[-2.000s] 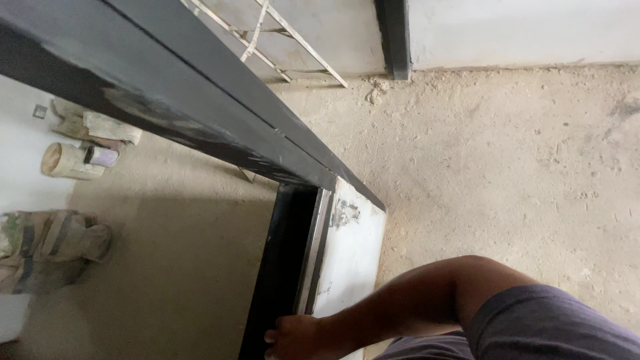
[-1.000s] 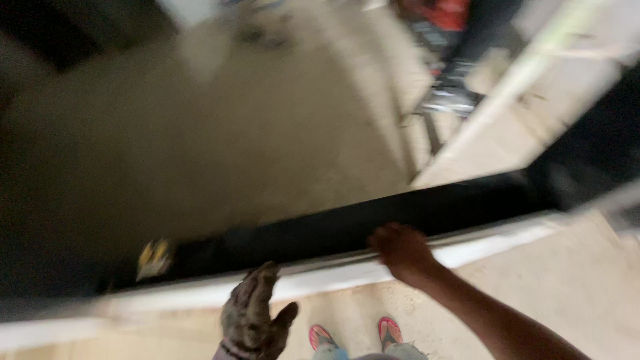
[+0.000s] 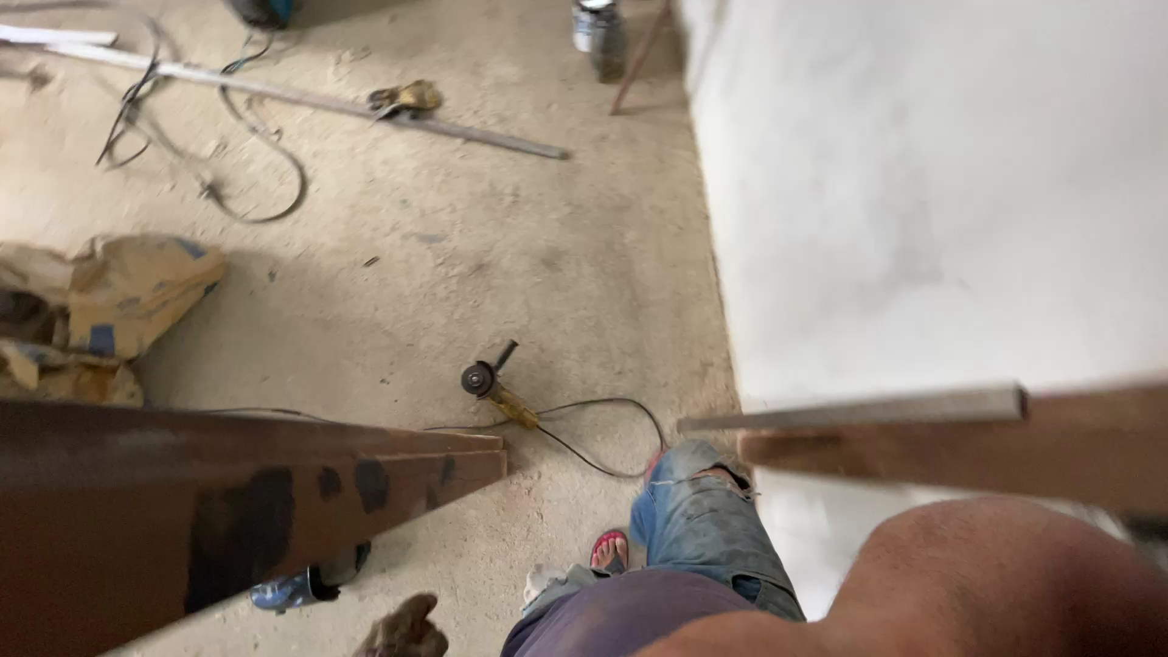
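My left hand (image 3: 401, 630), in a dirty work glove, shows only in part at the bottom edge, below a brown-painted metal post with black patches (image 3: 347, 493). Whether it holds anything is hidden. My right arm reaches out toward the lower right, and its hand is outside the view. Ahead of my feet an angle grinder with a yellow body (image 3: 511, 401) lies on the concrete floor, its black cord looped beside it. To the right, a grey metal bar (image 3: 858, 411) lies along another brown member (image 3: 912, 456).
Crumpled paper sacks (image 3: 146, 292) lie at the left. A long metal bar (image 3: 319, 96) crosses the upper floor, with a yellowish object (image 3: 406, 99) on it and loose cables (image 3: 297, 182) near. A can (image 3: 595, 27) stands by the white wall (image 3: 912, 201). A blue container (image 3: 292, 589) sits lower left.
The view has swung widely. My bare right hand, on the dark frame's edge in both earlier frames, has left the view. My gloved left hand now shows only at the bottom edge.
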